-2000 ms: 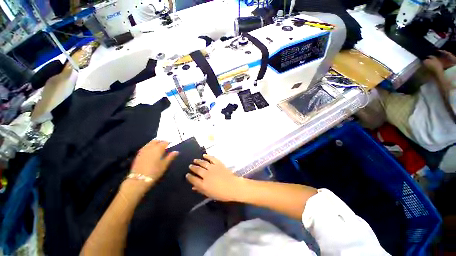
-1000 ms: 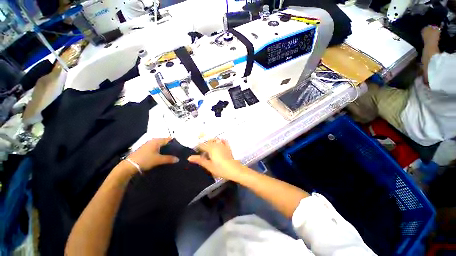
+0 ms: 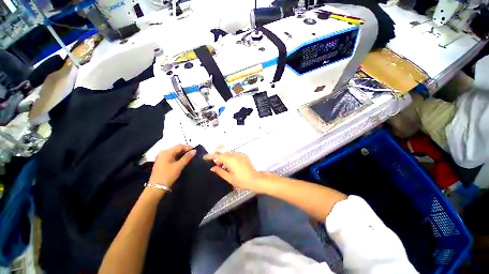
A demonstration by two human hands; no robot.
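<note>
A large black garment panel [image 3: 102,128] lies left of the sewing machine and hangs over the table's front edge. My left hand [image 3: 172,163] grips the panel's upper edge between thumb and fingers. My right hand [image 3: 234,168] pinches the same edge just to the right, with a small gap between the hands. Both hands are in front of the presser foot [image 3: 210,119], not touching it. The white sewing machine [image 3: 316,80] stands behind, with black strips [image 3: 213,72] draped over its head. Small black pieces [image 3: 269,104] and a cross-shaped scrap [image 3: 243,115] lie beside it.
A phone-like flat rectangle in a clear pouch [image 3: 340,107] lies on the table right of the machine. A brown card [image 3: 394,69] lies behind it. A blue crate [image 3: 453,225] with black cloth stands below right. Another person's sleeve and leg [image 3: 431,109] show at the right.
My hands, first resting flat on the panel, now hold its upper edge with fingertips close together. The panel's corner between them has drawn in. The whole view has shifted slightly.
</note>
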